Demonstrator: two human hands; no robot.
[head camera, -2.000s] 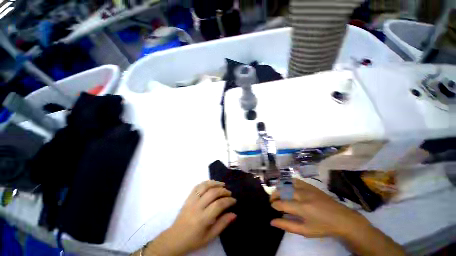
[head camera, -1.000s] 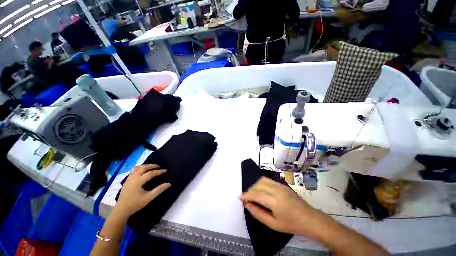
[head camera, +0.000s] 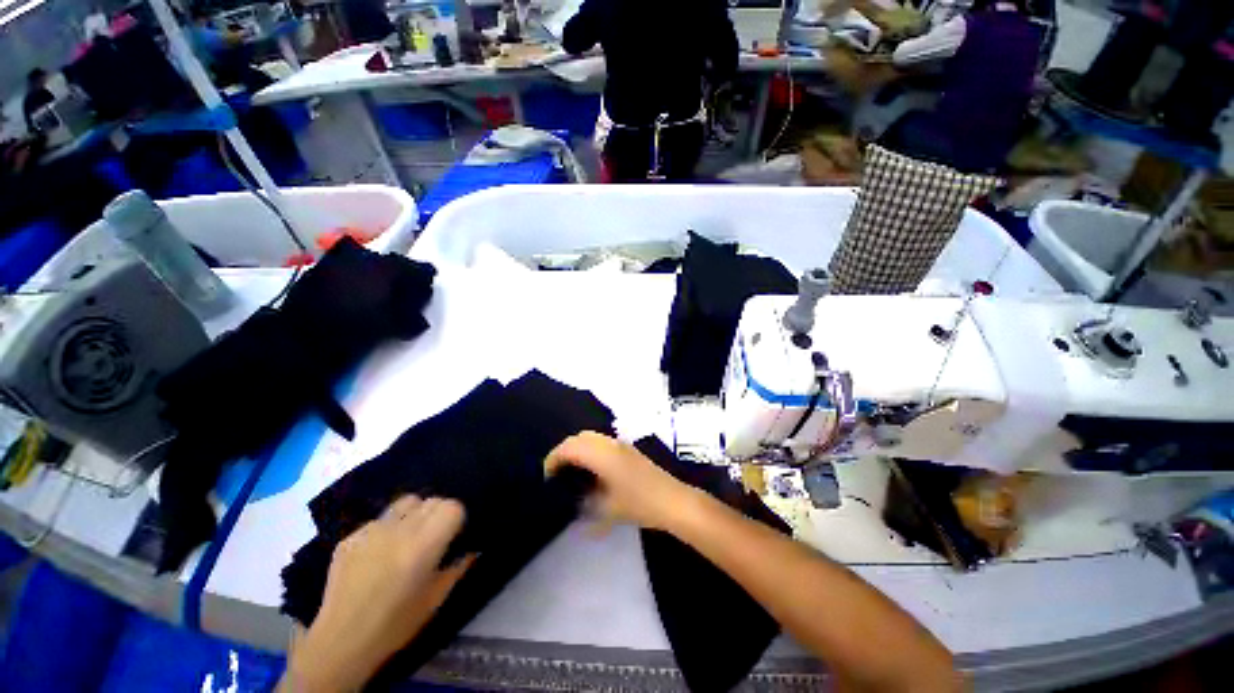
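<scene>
A stack of black cloth pieces (head camera: 494, 420) lies on the white table left of the machine, its edges fanned. My left hand (head camera: 386, 562) is on its near left part, fingers curled and gripping cloth. My right hand (head camera: 609, 477) is at its right side, fingers bent on the cloth; its fingertips are blurred. A separate black piece (head camera: 697, 596) lies flat near the needle area, partly under my right forearm. The white sewing machine head (head camera: 866, 359) stands right of it, with the presser foot (head camera: 820, 485) at its left end.
More black cloth (head camera: 305, 325) is heaped at left beside another machine (head camera: 102, 355). Black cloth (head camera: 711, 318) lies behind the head. A white tub (head camera: 541, 210), a checked cloth (head camera: 909, 224) and a standing person (head camera: 659, 81) are behind. An orange-yellow packet (head camera: 988, 512) is under the arm.
My right hand has left the piece by the needle and moved left to the stack. My left hand stays on the stack, whose pieces now look more spread. The view has shifted.
</scene>
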